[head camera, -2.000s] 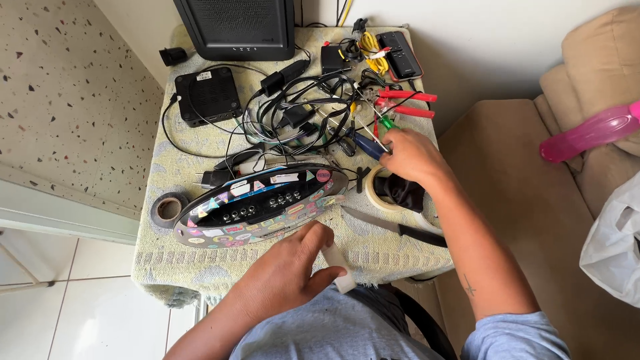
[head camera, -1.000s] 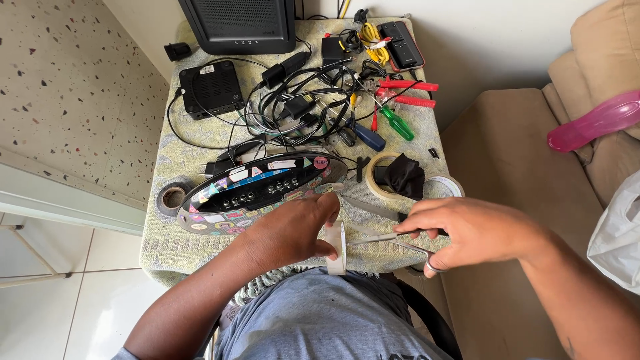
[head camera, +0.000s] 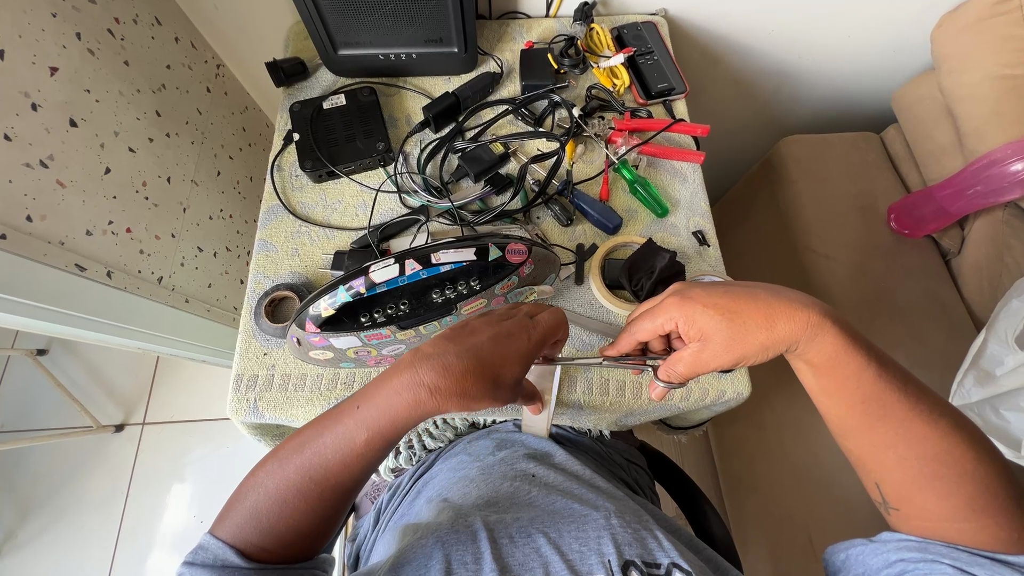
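Observation:
My left hand (head camera: 500, 352) holds a pale strip of tape (head camera: 541, 400) that hangs over the table's front edge. From the right, metal scissors (head camera: 608, 362) lie level with their blades at the strip's upper part, close to my left fingertips. My right hand (head camera: 704, 328) grips their handles; whether the blades are fully closed is hidden by the fingers. Just beyond my left hand lies an oval black device covered in stickers (head camera: 416, 304). A roll of cream masking tape (head camera: 598, 280) with a black cloth (head camera: 652, 270) on it lies beyond my right hand.
Tangled black cables (head camera: 480, 176), a green screwdriver (head camera: 642, 190), a blue-handled tool (head camera: 594, 211) and red-handled pliers (head camera: 660, 152) cover the back. A black box (head camera: 340, 132), a large black device (head camera: 392, 36) and a dark tape roll (head camera: 280, 309) are at left; a remote control (head camera: 650, 64) is back right.
My right hand was at the tools by the cables two seconds ago; it has come forward and now holds the scissors at the strip. The green screwdriver, partly covered then, now shows fully.

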